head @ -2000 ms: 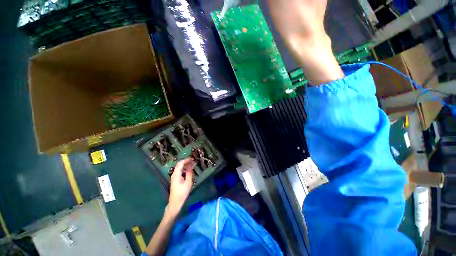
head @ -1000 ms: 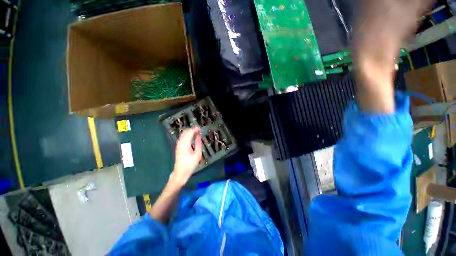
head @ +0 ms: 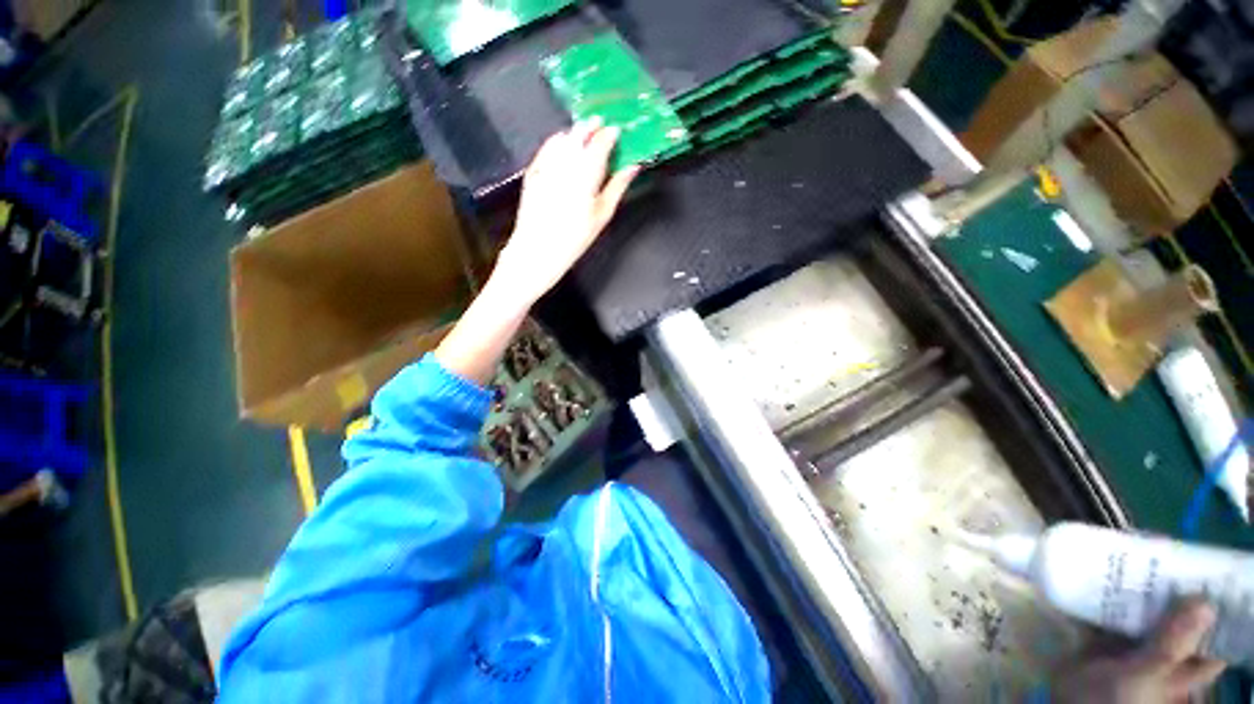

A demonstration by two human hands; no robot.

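Note:
My left hand (head: 561, 206) reaches up past the box and has its fingers on the near edge of a small green circuit board (head: 605, 94), which lies on the black sheet of the board stack. My right hand (head: 1169, 667), cut off at the lower right edge and blurred, is closed on a white squeeze bottle (head: 1148, 578). Its narrow nozzle points left over the pale conveyor bed. A grey-green pallet (head: 543, 413) with brown clamps lies below my left forearm, partly hidden by the sleeve.
The conveyor's silver rail (head: 770, 530) runs beside my lap, with dark crossbars (head: 880, 406) over the bed. A black tray (head: 770, 220) lies between stack and conveyor. A cardboard box (head: 344, 296) stands left. A second white bottle (head: 1207, 420) and a brown stand (head: 1121, 323) are right.
My left hand has moved from the pallet up to the small board on the stack. My right hand has come down to the lower right, with the bottle now plainly visible. The view has shifted.

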